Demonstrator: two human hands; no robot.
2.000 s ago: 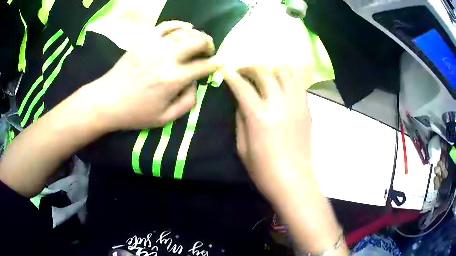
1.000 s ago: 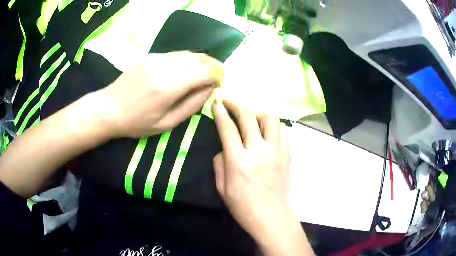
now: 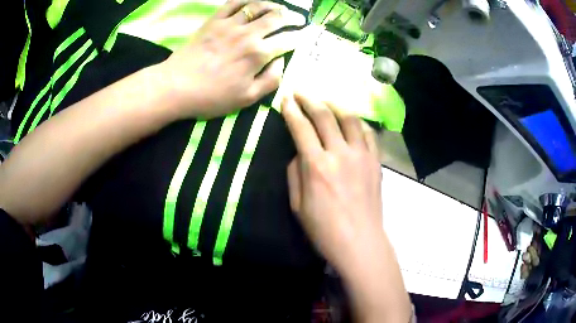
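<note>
A black panel [image 3: 265, 183] with three neon stripes [image 3: 211, 170] lies over the table's front. A neon panel [image 3: 328, 69], glaring almost white, joins it under the machine head. My left hand [image 3: 221, 63], with a ring, lies spread on the cloth left of the needle area, its fingertips near the neon panel's edge. My right hand [image 3: 335, 158] lies flat with its fingertips on the near edge of the neon panel. Neither hand is closed around the cloth. The needle point is hidden or too glaring to tell.
The sewing machine [image 3: 505, 57] with its blue-lit screen [image 3: 546, 135] stands at the right. A round knob [image 3: 385, 69] is on its head. Black cloth [image 3: 448, 120] lies below it. Red-handled scissors [image 3: 502, 221] lie at right. Other striped garment pieces [image 3: 63, 69] are at upper left.
My left hand has moved up and opened out from its pinch at the seam. My right hand has shifted slightly right. The black panel and stripes have moved up, and more of the stripes shows.
</note>
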